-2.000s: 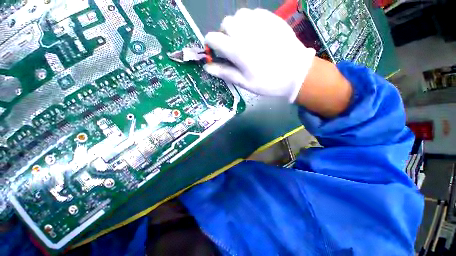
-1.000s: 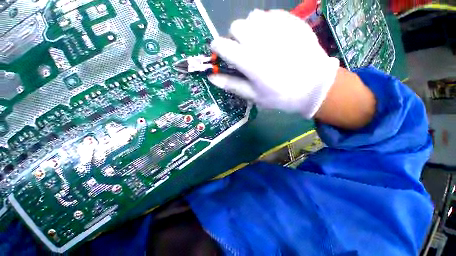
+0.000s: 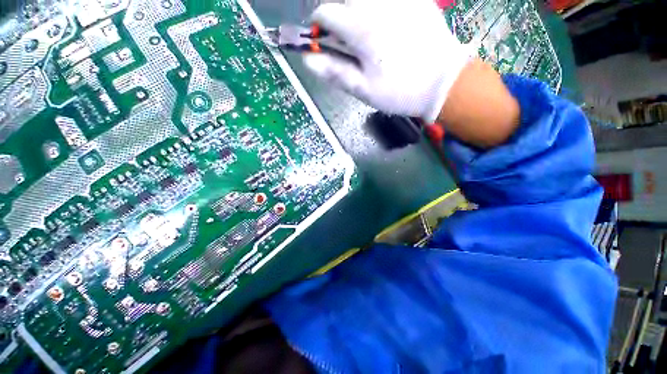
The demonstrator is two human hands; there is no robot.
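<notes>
A large green circuit board (image 3: 146, 175) fills the left of the view, solder side up and tilted across it, with a pale border on its right edge. My right hand (image 3: 395, 58), in a white knitted glove, is closed on small cutters (image 3: 300, 36) with silver jaws, dark handles and orange-red near the pivot. The jaws are at the board's upper right edge; whether they touch it I cannot tell. My left hand is not in view.
A dark green mat (image 3: 380, 186) with a yellow edge strip (image 3: 431, 208) lies under the board. A small black object (image 3: 395, 130) and a red one (image 3: 435, 132) lie below my right wrist. Another green board (image 3: 512, 36) is at the upper right.
My right hand and the cutters have moved up, from over the board to its upper right edge. The small black object on the mat now shows.
</notes>
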